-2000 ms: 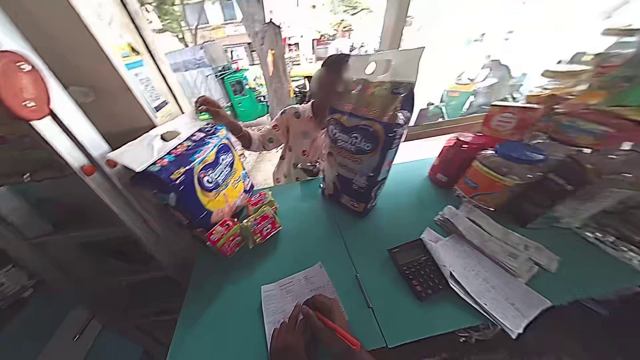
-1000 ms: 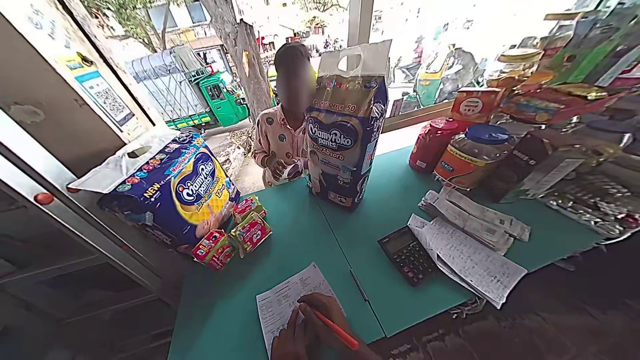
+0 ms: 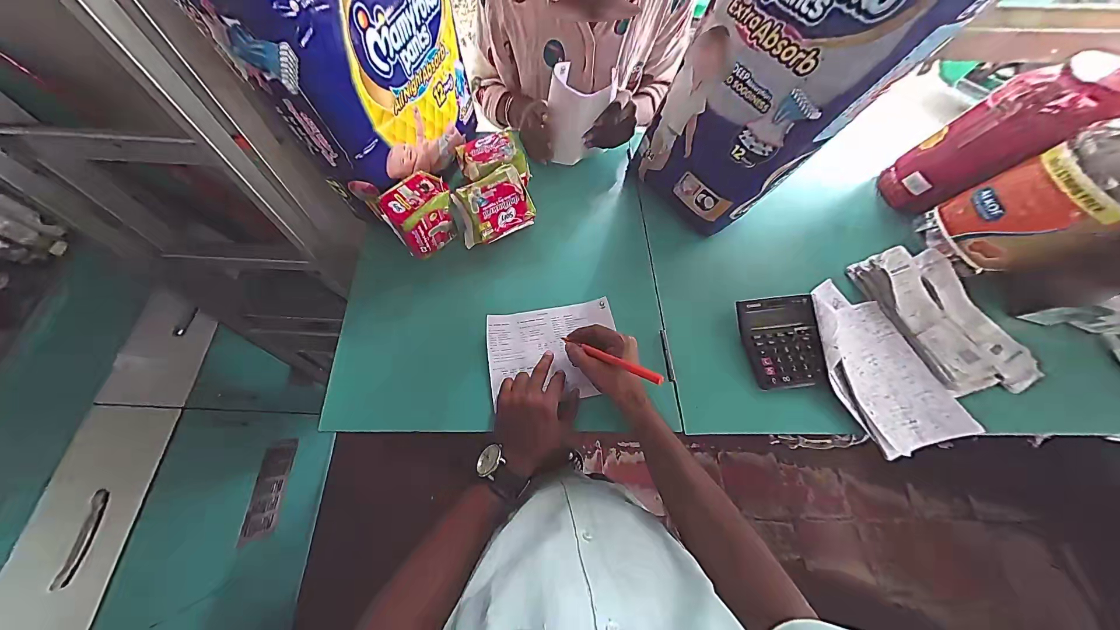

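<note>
A white sheet of paper (image 3: 525, 332) bearing writing lies near the front edge of the teal counter (image 3: 420, 350). My left hand (image 3: 532, 416) rests on its lower part, fingers spread, with a watch on the wrist. In my right hand (image 3: 606, 359) is a red pen (image 3: 634, 367), its tip down at the sheet. To the right of the hands lie a black calculator (image 3: 781, 341), a stack of written sheets (image 3: 901, 376) and folded paper strips (image 3: 949, 324).
Two large MamyPoko Pants packs, one blue and yellow (image 3: 394, 79) and one dark blue (image 3: 770, 105), stand at the back. Small red-green packets (image 3: 497, 207) sit between them, with a person (image 3: 573, 96) holding paper beyond. Red (image 3: 989, 140) and orange (image 3: 1024, 210) containers are at right.
The view has tilted strongly down. The person across the counter now holds a white paper in both hands. My right hand still holds the red pen at the sheet.
</note>
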